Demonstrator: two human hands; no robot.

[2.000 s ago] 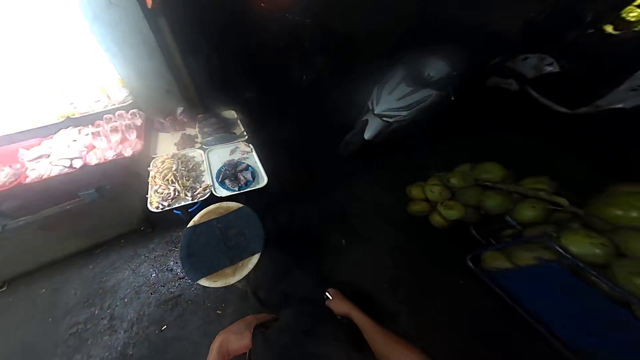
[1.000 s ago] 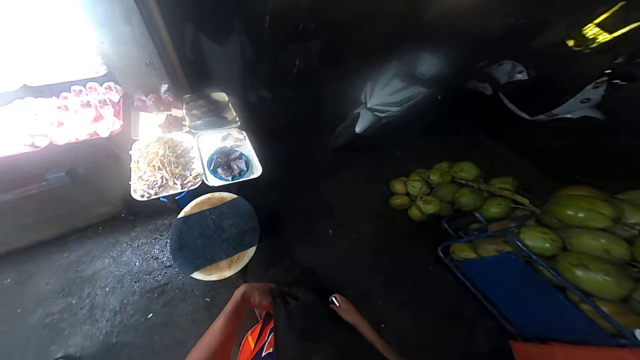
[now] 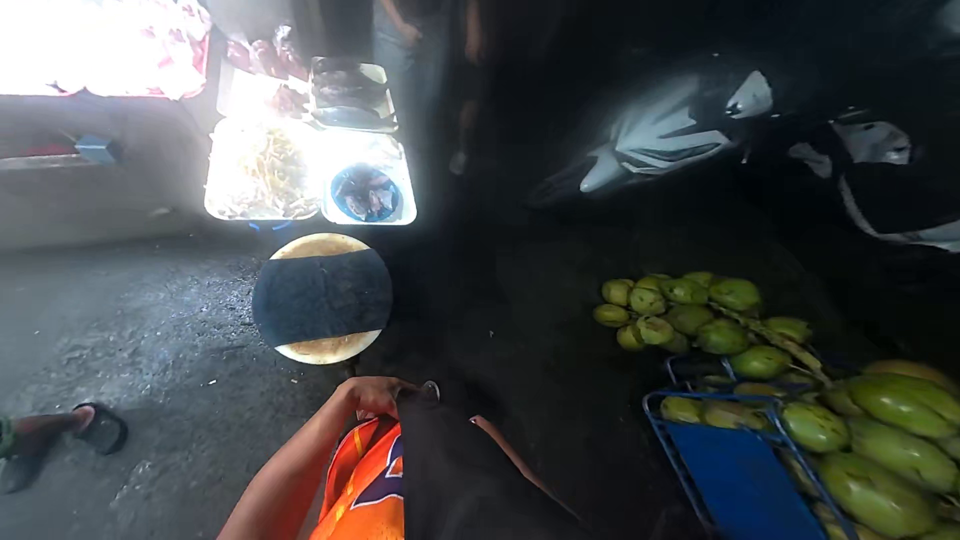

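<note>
My left hand [image 3: 375, 396] is closed on the upper edge of a dark cloth [image 3: 465, 480], possibly an apron, beside a small shiny ring [image 3: 430, 393]. The cloth hangs in front of my orange garment [image 3: 367, 487]. On the cloth's other side, only a small part of my right hand [image 3: 480, 424] shows; its fingers are mostly hidden in shadow. A round stool [image 3: 322, 298] with a dark band across its pale top stands ahead of my left hand.
Beyond the stool are trays of food [image 3: 262, 172] and a blue bowl [image 3: 365, 193] of dark pieces. A person [image 3: 427, 45] stands behind; another's sandaled foot [image 3: 101, 427] is at left. Green coconuts [image 3: 877, 450], a blue metal frame [image 3: 735, 480] and a motorcycle [image 3: 660, 142] are at right.
My left hand has come up and back towards my body, and the dark cloth and orange garment have come into view. A sandaled foot now shows at left.
</note>
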